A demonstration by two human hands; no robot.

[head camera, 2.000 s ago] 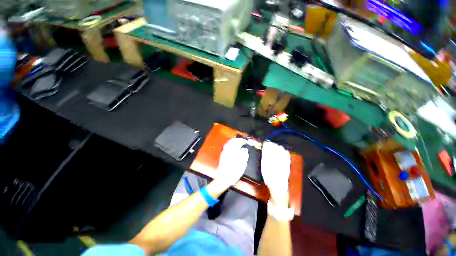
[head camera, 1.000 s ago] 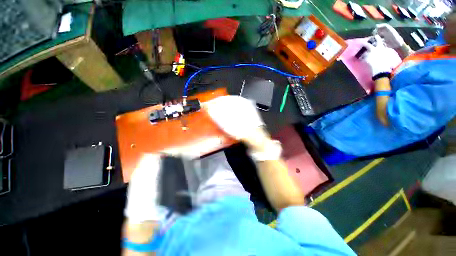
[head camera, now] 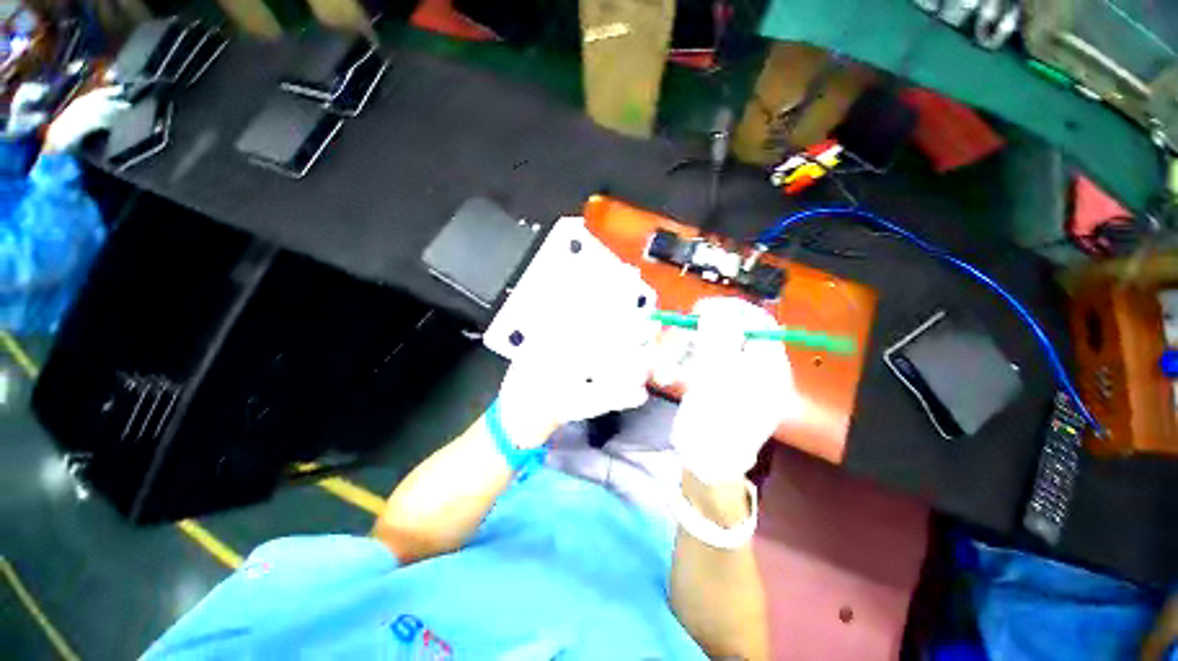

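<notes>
My left hand (head camera: 553, 382), in a white glove, holds a set-top box (head camera: 568, 284) with its pale underside and dark feet facing up, over the left part of the orange-brown fixture board (head camera: 814, 400). My right hand (head camera: 734, 398), also gloved, holds a green marker (head camera: 814, 340) level, its left end near the box's right side. Whether it touches the box I cannot tell. The fixture connector block (head camera: 717, 262) at the board's far edge has no box on it.
Dark set-top boxes lie left (head camera: 482, 252) and right (head camera: 956, 372) of the board; more stand farther left. A remote control (head camera: 1057, 471), blue cable (head camera: 962, 267), orange box (head camera: 1130, 349) and AV plugs (head camera: 810, 165) are at right and behind. Another person's gloved hand (head camera: 88, 120) is far left.
My left hand has brought the box up from my lap and its pale underside shows. My right hand has taken up the green marker from beside the remote. The view has swung left.
</notes>
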